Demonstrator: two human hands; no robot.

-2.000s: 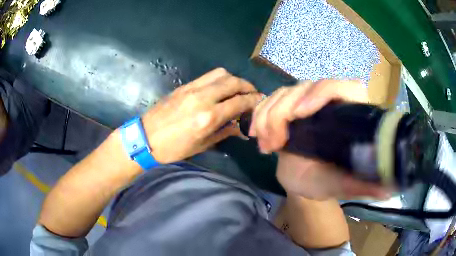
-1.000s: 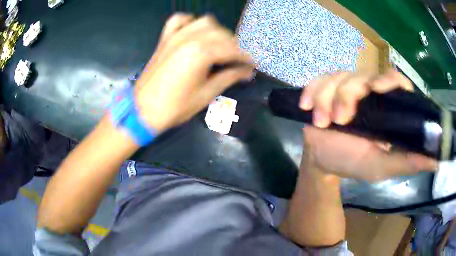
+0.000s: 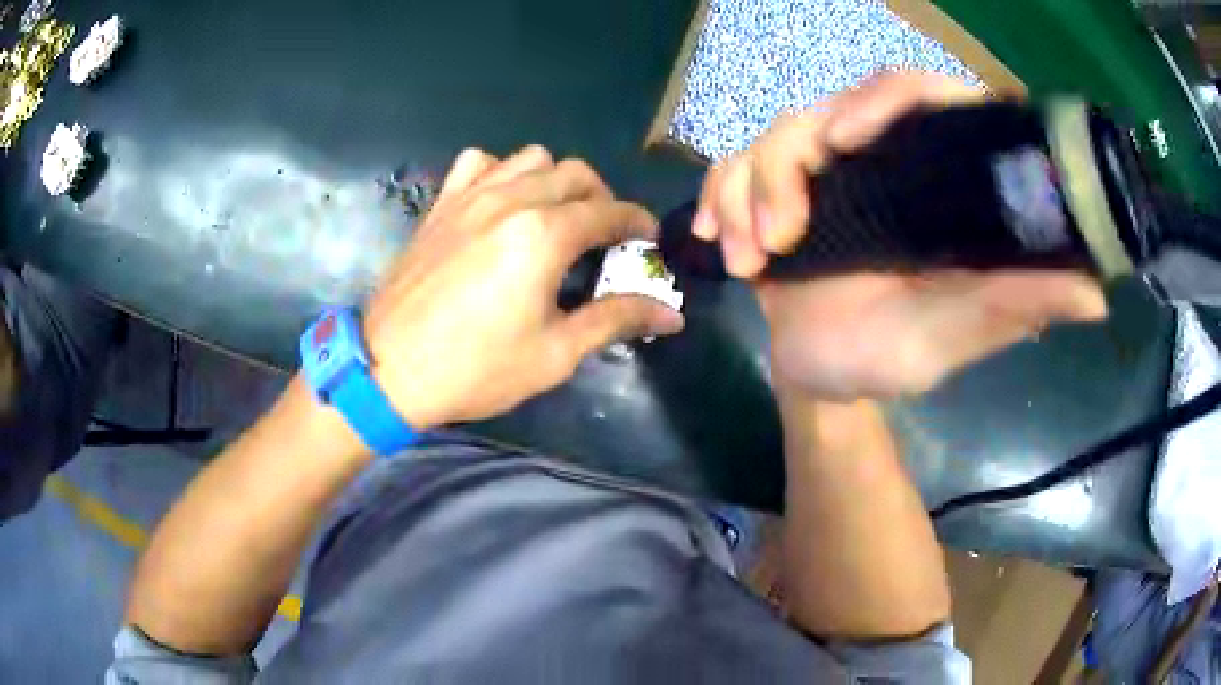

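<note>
A white plastic housing (image 3: 640,273) with a small brass-coloured piece lies on the dark green bench top (image 3: 402,80). My left hand (image 3: 502,274) has its thumb and index finger on either side of the housing and grips it. My right hand (image 3: 857,268) is closed around the thick black electric screwdriver (image 3: 924,187), which has a pale ring near its cable end. The narrow front of the tool is close to the housing's upper right side. The bit itself cannot be made out.
A cardboard tray (image 3: 680,83) of tiny silvery-blue screws is behind my right hand. Dark specks (image 3: 402,191) lie left of it. White housings (image 3: 64,158) and a brass pile (image 3: 30,74) are at far left. A black cord (image 3: 1058,471) hangs right. A person's sleeve (image 3: 60,388) shows left.
A second ago my left hand was raised away from the housing lying on the bench. It has come down and taken hold of it. The screwdriver has moved left and up, its front now beside the housing.
</note>
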